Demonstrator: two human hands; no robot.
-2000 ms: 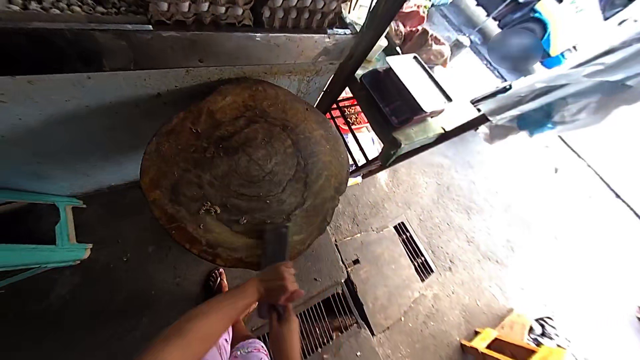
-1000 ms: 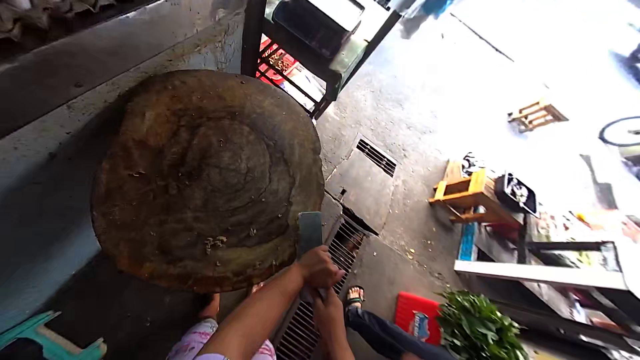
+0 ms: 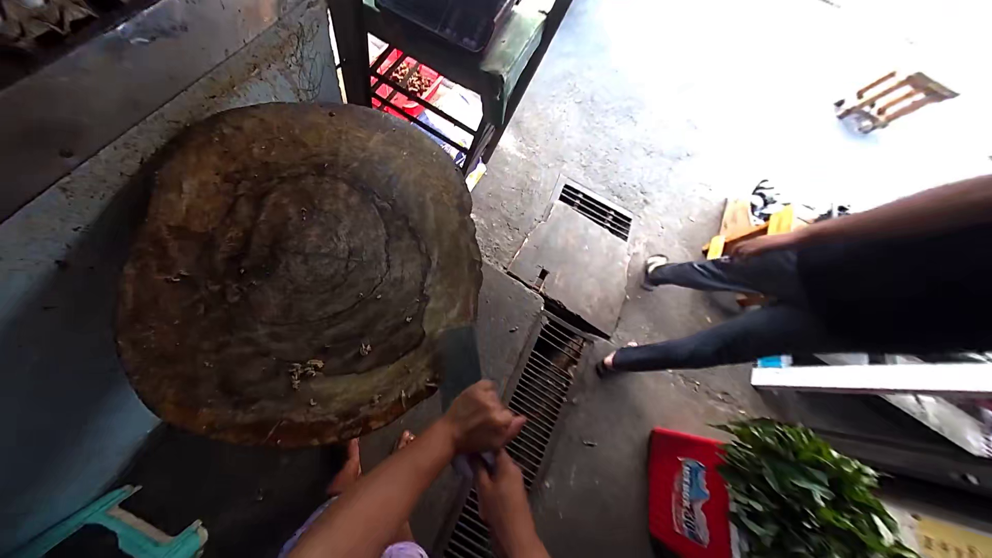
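Observation:
A large round wooden chopping block (image 3: 310, 263), worn and cracked, fills the left half of the view, with small scraps (image 3: 306, 372) on its lower part. At its lower right edge a broad grey cleaver blade (image 3: 461, 364) points away from me. My left hand (image 3: 482, 418) is closed around the cleaver near the blade's base. Just below it, touching or nearly so, is my right hand (image 3: 500, 477), with a purple item (image 3: 469, 465), perhaps cloth or part of the handle, between the hands. What the right fingers grip is hidden.
Another person (image 3: 798, 287) stands at right, one hand near a yellow wooden stool (image 3: 748, 232). Floor grates (image 3: 542, 387) lie beside the block. A red container (image 3: 688, 488) and leafy greens (image 3: 802, 480) are lower right, a turquoise stool (image 3: 132, 527) lower left, a metal-framed stand (image 3: 465, 62) above.
The view has swung to the right and down. The other person, only partly seen at the lower edge one second ago, now stands at the right. The cleaver stays in hand by the block's edge.

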